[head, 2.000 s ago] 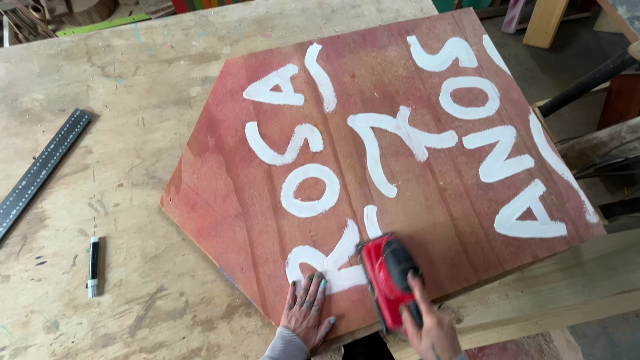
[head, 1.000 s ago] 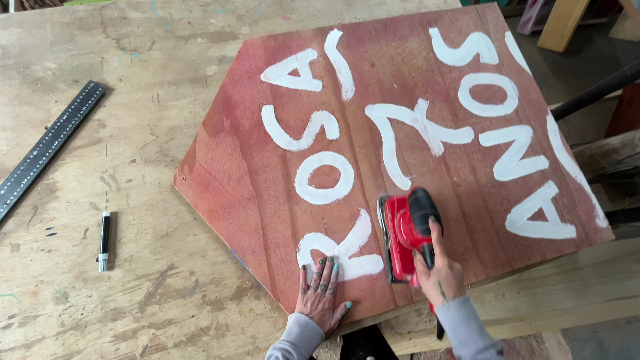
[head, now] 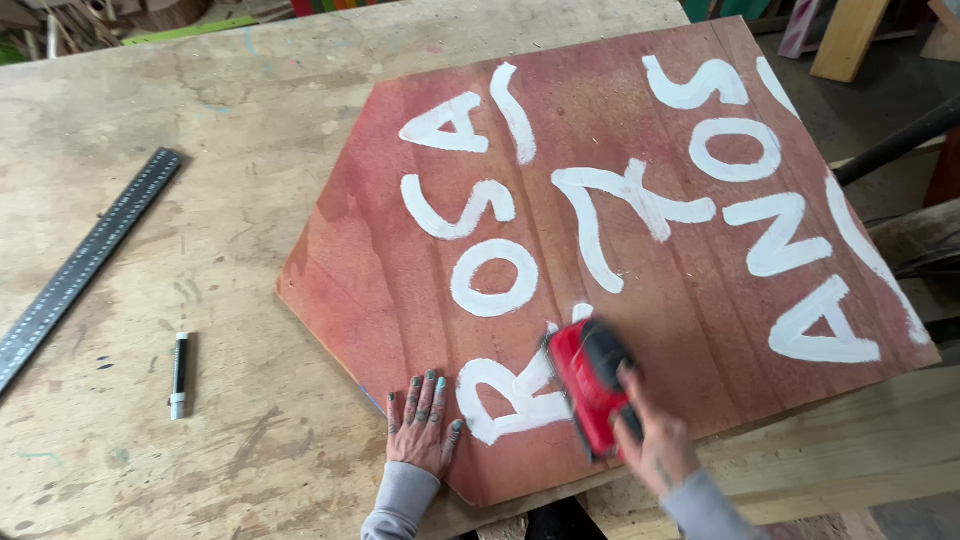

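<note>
A reddish painted wooden board (head: 645, 292) with one pointed end and white brushed lettering lies on a plywood table. My left hand (head: 424, 427) rests flat, fingers apart, on the board's near left edge beside a white letter. In my right hand (head: 652, 439) is a red and black power sander (head: 589, 386), gripped from the near side. The sander sits on the board near its front edge and covers part of the lettering. It is slightly blurred, and its sanding face is hidden.
A black metal ruler (head: 90, 259) lies slantwise on the plywood table (head: 247, 202) at the left. A black and white marker (head: 179, 375) is nearer the front. Pieces of wood (head: 847, 37) and a dark bar (head: 907, 142) are beyond the board's right end.
My left hand has shifted from on the white letter to the board's edge left of it. The sander has moved about on the board near the same lettering, still in my right hand.
</note>
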